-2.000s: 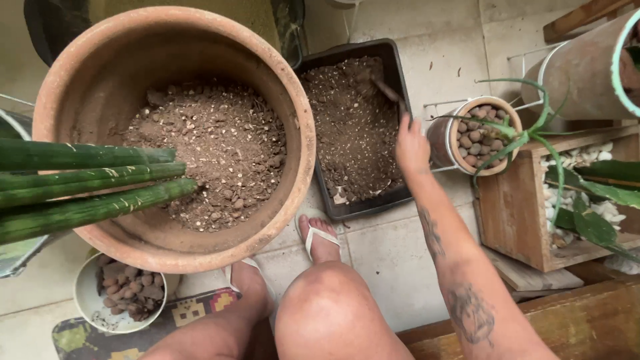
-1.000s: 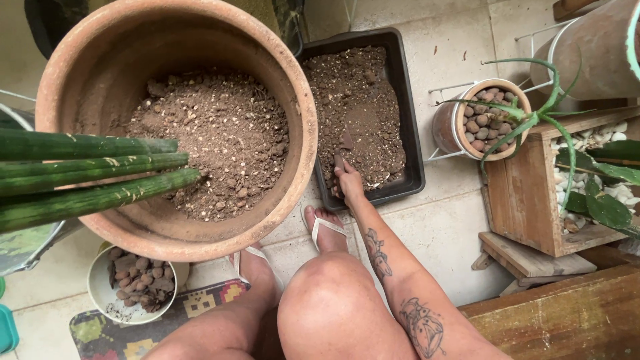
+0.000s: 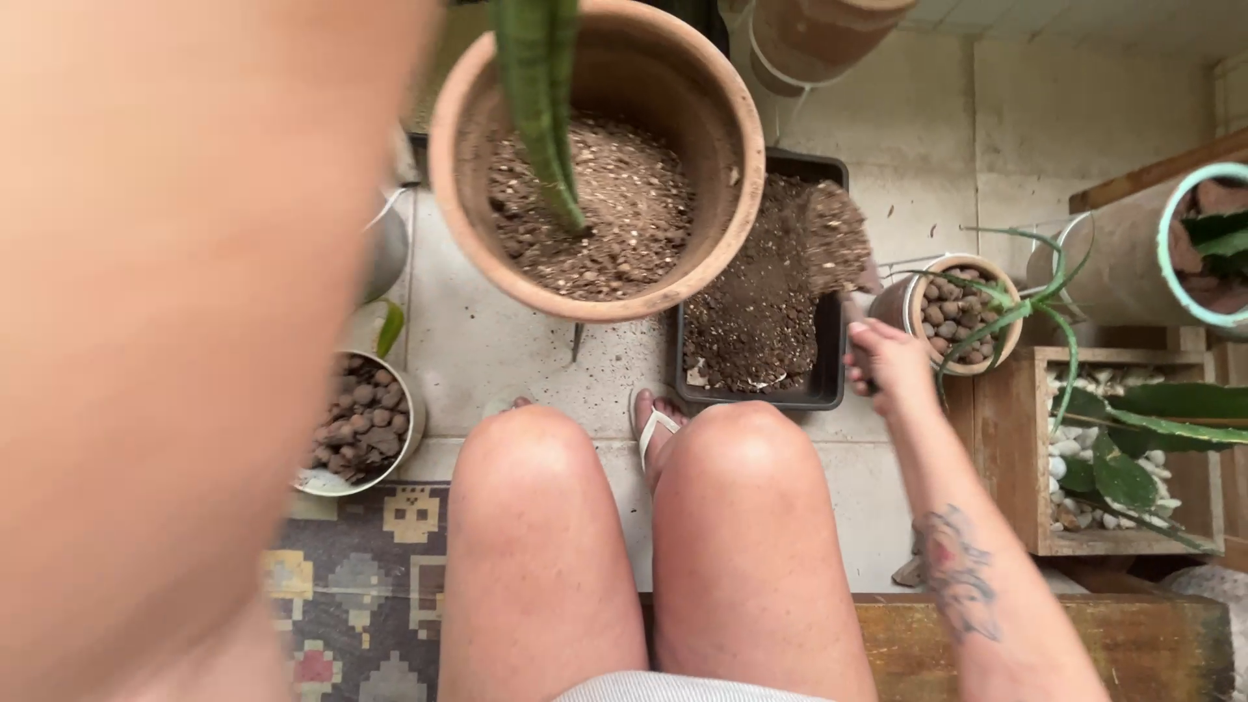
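My right hand (image 3: 889,366) grips the handle of a garden trowel (image 3: 856,288), whose blade is heaped with soil above the right edge of a black plastic tray (image 3: 832,380). Dark potting soil (image 3: 751,322) lies in that tray. Left of it stands a large terracotta pot (image 3: 597,310), partly filled with soil, with green upright succulent leaves (image 3: 546,117) in it. A blurred, close arm fills the left side of the view; my left hand is out of sight.
A small pot of clay pebbles (image 3: 951,317) with a spiky plant stands right of the tray, near a wooden crate (image 3: 1004,448) of white stones. A white bucket of clay pebbles (image 3: 414,439) stands at left. A wooden bench (image 3: 1053,634) lies at lower right.
My right hand has moved from the tray's near end to its right side, and the trowel now carries soil. A blurred arm has come in at left. The view has shifted.
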